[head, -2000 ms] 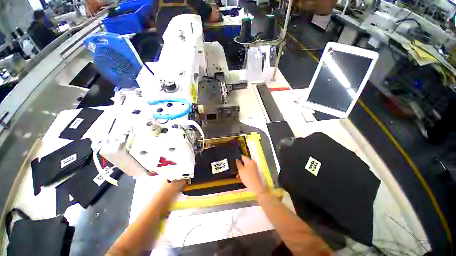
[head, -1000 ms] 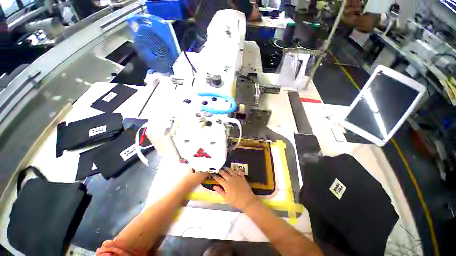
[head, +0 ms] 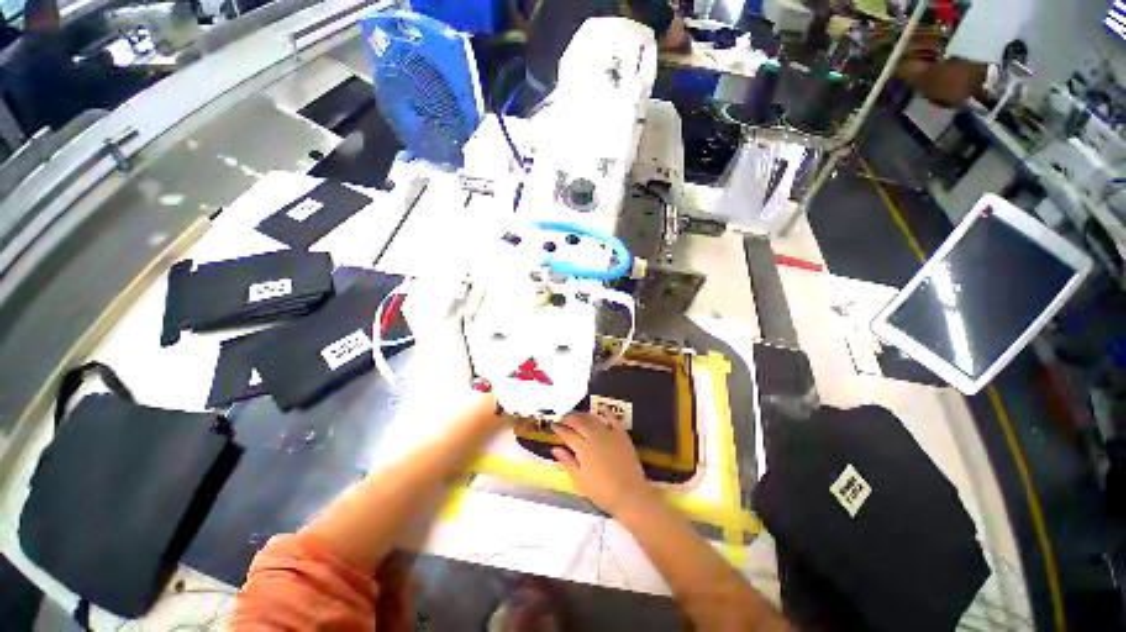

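Note:
A black fabric panel lies in the amber clamp frame, edged with yellow tape, under the white pattern sewing machine head. A white label lies on the panel, partly covered by my right hand. My right hand lies flat on the panel and frame near the label, fingers towards the machine head. My left hand is mostly hidden under the front of the machine head; its fingers and any hold cannot be seen.
Labelled black panels lie at right. Small folded labelled pieces lie at left, with a black stack with a loop at lower left. A tablet-like screen stands at right. A blue fan stands behind.
My right hand has moved left from the panel's right side to beside the label. My left hand has gone further under the machine head. The view has shifted, so the table appears further right.

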